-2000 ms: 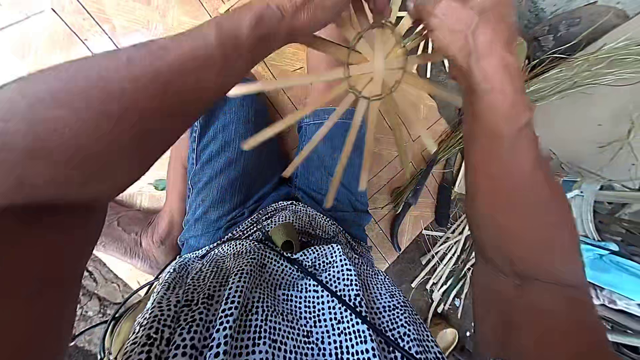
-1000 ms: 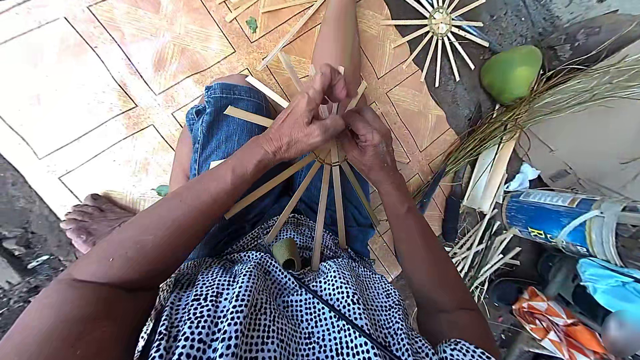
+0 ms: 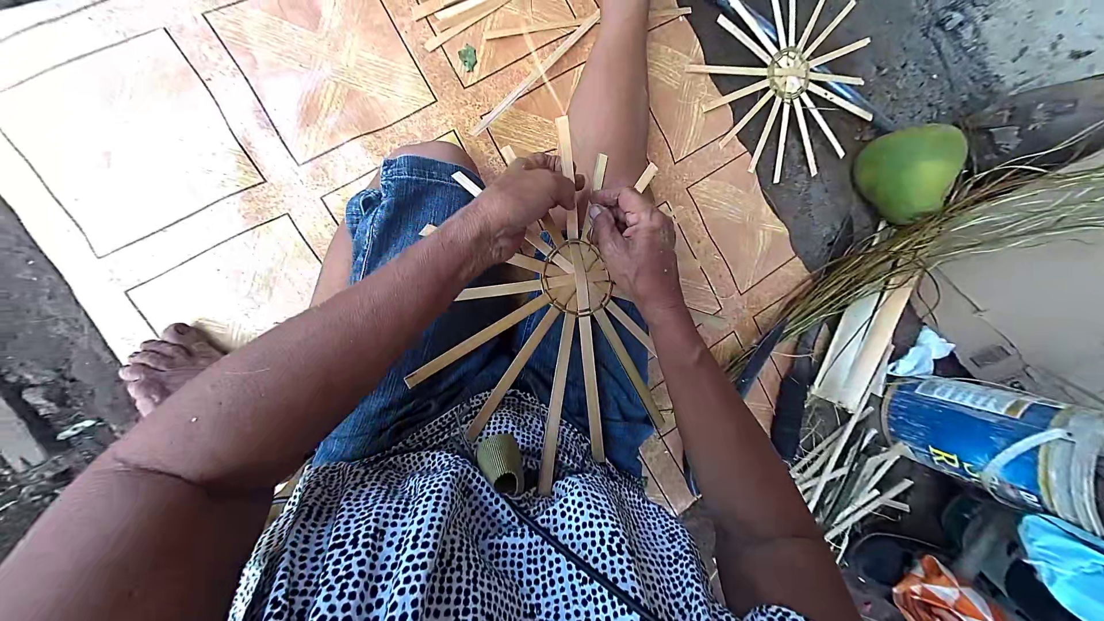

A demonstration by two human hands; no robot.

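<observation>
A spoked basket base of flat split strips, bound by a thin woven ring at its hub, lies over my denim-covered lap with its strips fanned out all round. My left hand is at the far side of the hub, its fingertips pinched beside an upright strip. Close by on the right, my right hand has thumb and forefinger pinched near the far strips. Whatever thin strand may run between the fingers is too fine to tell. On the patterned dress, near the strip ends, rests a small green tube.
Another spoked base lies at the upper right, near a green coconut and a bundle of thin fibres. Loose strips lie on the patterned floor sheet. A blue can and cut slivers are at the right.
The view has shifted a lot since two seconds ago. Since one second ago, my hands have drawn slightly apart, and the woven hub shows more fully below them.
</observation>
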